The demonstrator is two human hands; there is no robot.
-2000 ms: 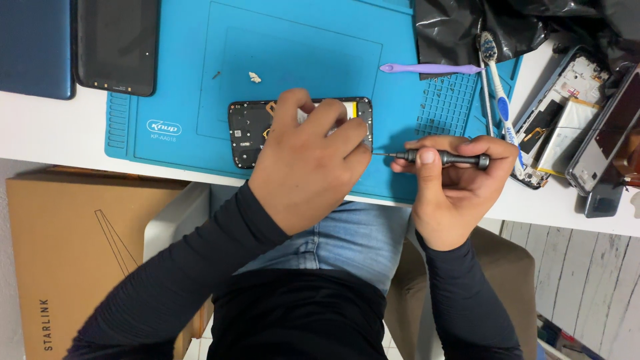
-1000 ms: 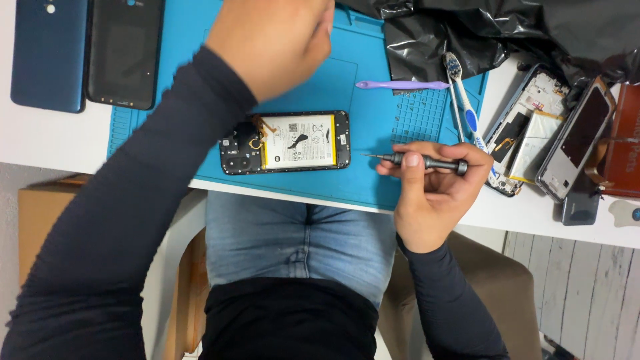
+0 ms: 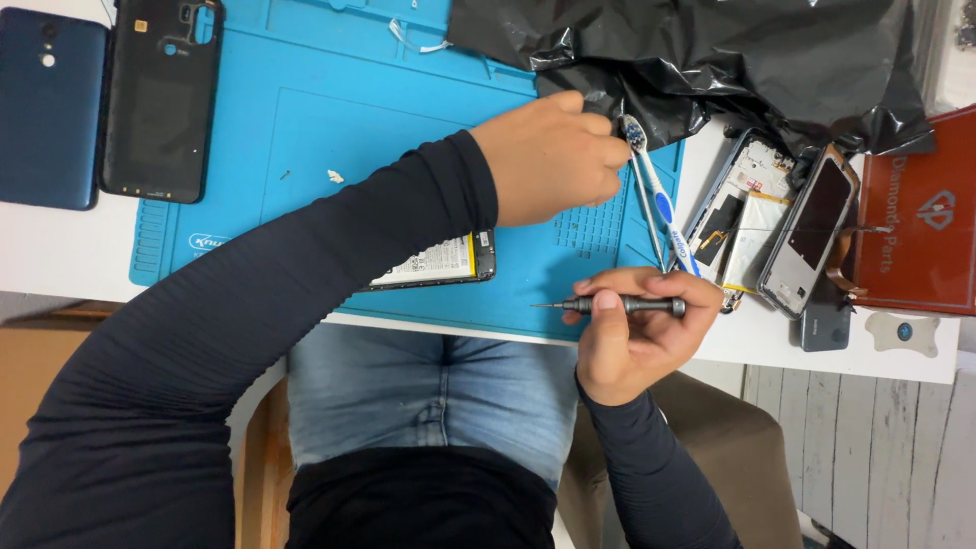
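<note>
My right hand holds a dark precision screwdriver, its thin tip pointing left above the mat's front edge. My left hand is over the right part of the blue silicone repair mat, fingers curled and beside the bristles of a white and blue toothbrush; what lies under the fingers is hidden. Below my left forearm, an opened smartphone shows only its right end and part of its labelled battery. A slim metal tool lies along the toothbrush.
Two phone back covers, one blue and one black, lie at left. A black plastic bag covers the back right. Disassembled phone parts, a loose battery and a red-brown box are at right.
My left hand has left the phone, where it was two seconds ago, and moved right to the toothbrush. The purple tool seen earlier is hidden now. My right hand keeps the screwdriver.
</note>
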